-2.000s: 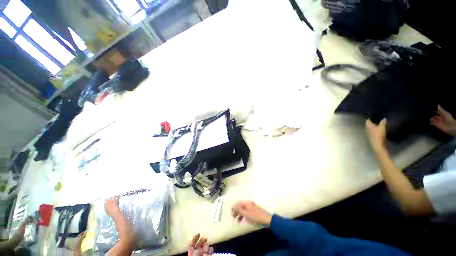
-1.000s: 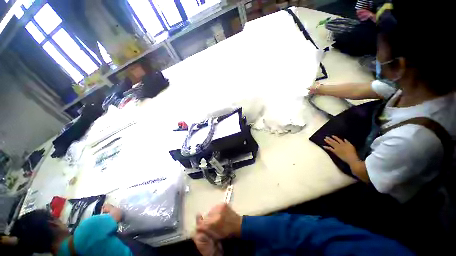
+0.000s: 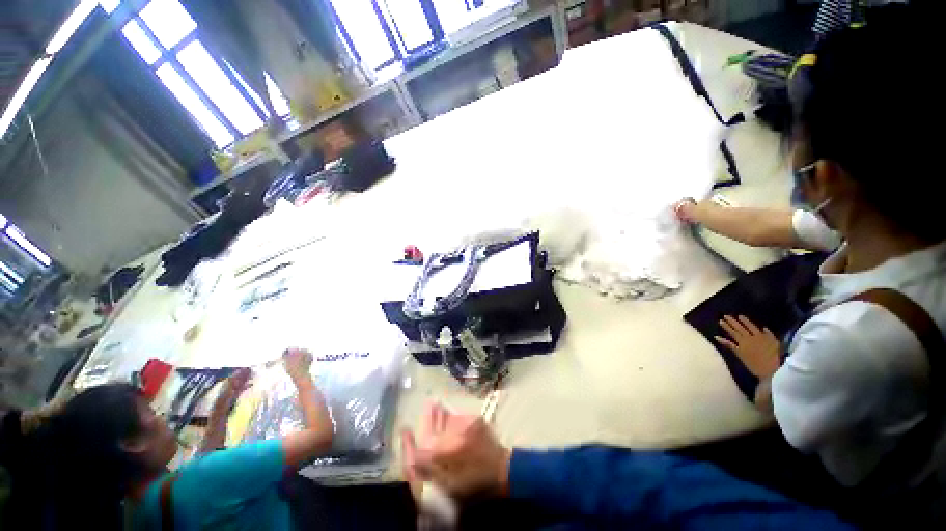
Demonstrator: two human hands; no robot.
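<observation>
The black handbag with a white panel [image 3: 496, 316] lies on the table in front of me, with shiny film-wrapped handles [image 3: 448, 285] arching over it. A small pale hang tag [image 3: 491, 406] lies by its near side. My right hand [image 3: 462, 454], in a blue sleeve, is blurred at the bottom centre, nearer to me than the bag and not touching it. My left hand [image 3: 413, 462] is mostly hidden against it. Something small and white [image 3: 438, 506] shows below the hands; I cannot tell what it is.
A heap of white pieces [image 3: 628, 259] lies right of the bag. A person in white at right reaches to the heap, one hand on black material [image 3: 762, 301]. A person in a teal top at lower left handles a clear polybag [image 3: 353, 410]. A red object [image 3: 413, 254] lies behind the bag.
The view has turned left, so the table things sit further right. My hands came together and remain close. The person at left has raised an arm over the polybag.
</observation>
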